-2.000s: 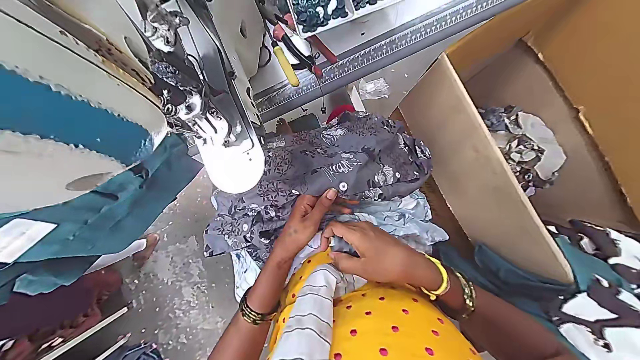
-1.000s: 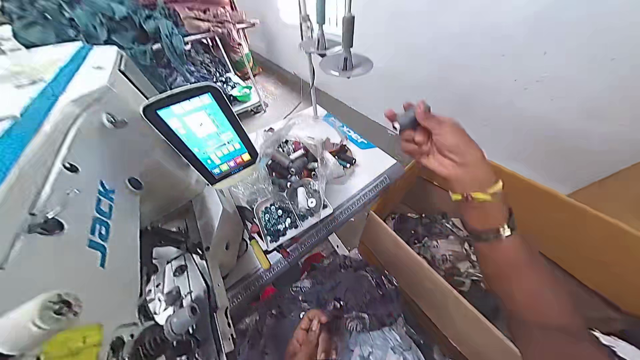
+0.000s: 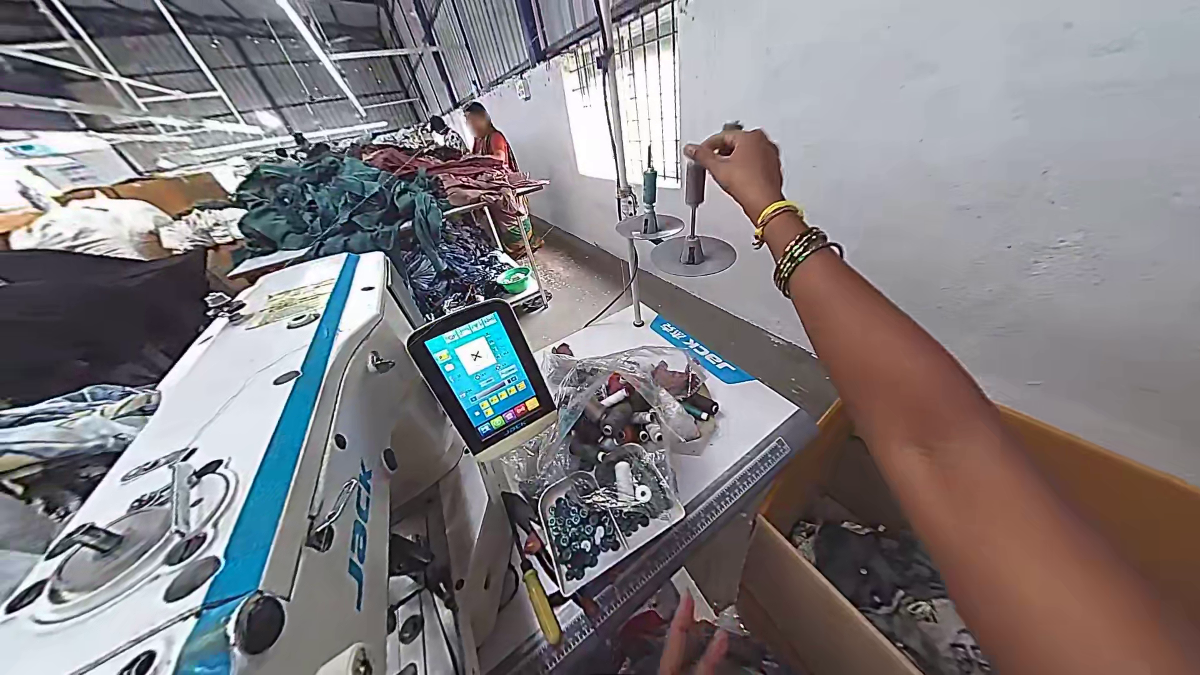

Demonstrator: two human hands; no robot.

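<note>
My right hand (image 3: 741,167) is raised at the thread stand, its fingertips at the top of a grey-brown thread spool (image 3: 695,185) that stands upright on a pin above a round metal disc (image 3: 693,257). Something small and grey shows above the fingers, too small to name. A green thread spool (image 3: 650,186) stands on the other disc, to the left. Low in the view, only fingers of my left hand (image 3: 692,642) show, apart, near dark fabric; whether they touch it is unclear.
A white Jack sewing machine (image 3: 272,450) with a control screen (image 3: 483,375) fills the left. Beside it lie a bag of thread spools (image 3: 623,412), a tray of buttons (image 3: 581,534) and a yellow-handled tool (image 3: 541,605). A cardboard box (image 3: 797,600) holds fabric. A person (image 3: 492,141) stands behind heaped garments.
The view has swung up from the garments on the lap to the thread stand. My right hand has left the fabric and moved up to the spool; one second ago it held a small grey spool.
</note>
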